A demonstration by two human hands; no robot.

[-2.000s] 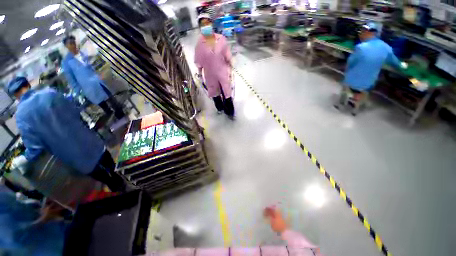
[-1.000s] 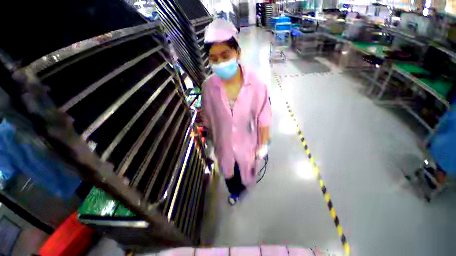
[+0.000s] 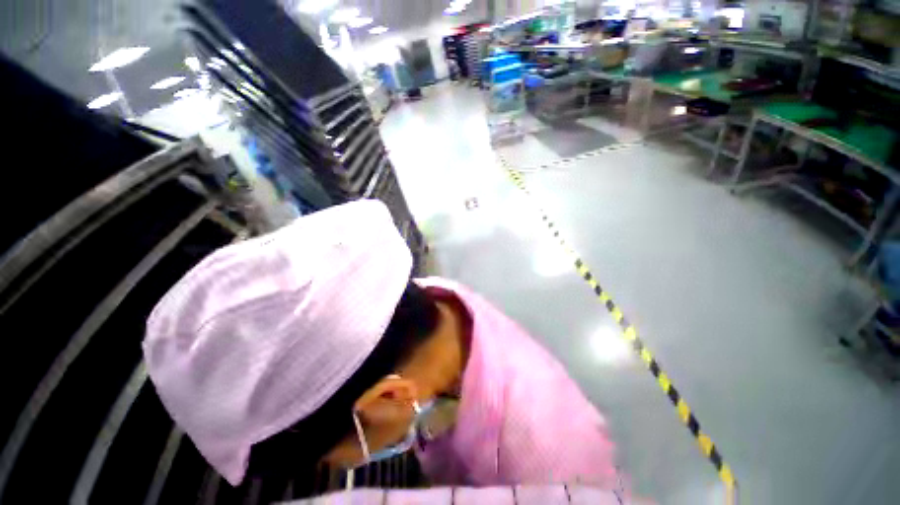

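Neither of my hands is in view. A strip of my pink clothing (image 3: 474, 494) shows at the bottom edge. Nearest in front of me, a person in a pink cap (image 3: 286, 316) and pink coat (image 3: 523, 404) leans down with head bent, wearing a mask (image 3: 400, 446). This person's hands are hidden. A tall dark tray rack (image 3: 89, 345) with curved metal edges stands close on the left, partly behind the cap.
A second dark rack (image 3: 296, 108) stands behind, at the upper left. Yellow-and-black tape (image 3: 632, 340) runs along the grey floor. Green-topped workbenches (image 3: 839, 133) line the right side. A blue cart (image 3: 505, 89) stands far ahead.
The person in pink has come from standing ahead to very close and bent down toward the left rack. My right hand, seen two seconds ago, has left the view.
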